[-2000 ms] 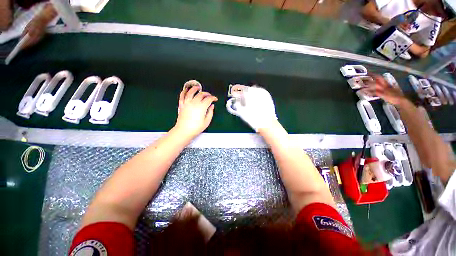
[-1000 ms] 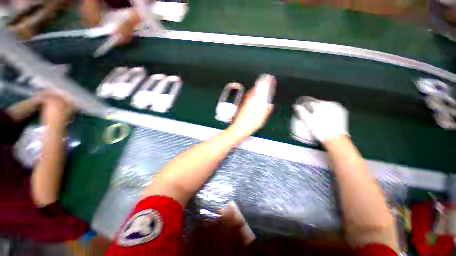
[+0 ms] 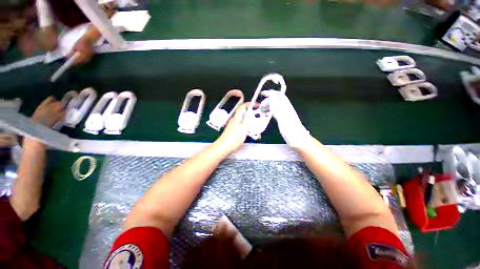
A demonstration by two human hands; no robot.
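Note:
A white plastic housing (image 3: 258,123), a long oval loop, is held tilted over the green conveyor belt (image 3: 326,105). My left hand (image 3: 237,128), bare, holds its lower left side. My right hand (image 3: 286,118), in a thin white glove, is at its right side, with fingers at the loop's opening; the glove blends with the housing. One housing (image 3: 227,109) lies tilted on the belt just left of my left hand, and another housing (image 3: 191,111) lies upright farther left. Both have pinkish loop tops.
More housings (image 3: 120,112) lie farther left, near another person's hand (image 3: 50,112). Several housings (image 3: 410,78) lie at the right. A pale rail (image 3: 173,149) borders the bubble wrap mat (image 3: 158,184), with a small white block (image 3: 237,239) on it. A red bin (image 3: 432,210) holds tools; a pale ring (image 3: 84,167) lies left.
My left hand has left the belt surface and now grips the housing that my right hand was at. Two housings now lie left of my hands. The view has swung back right and steadied.

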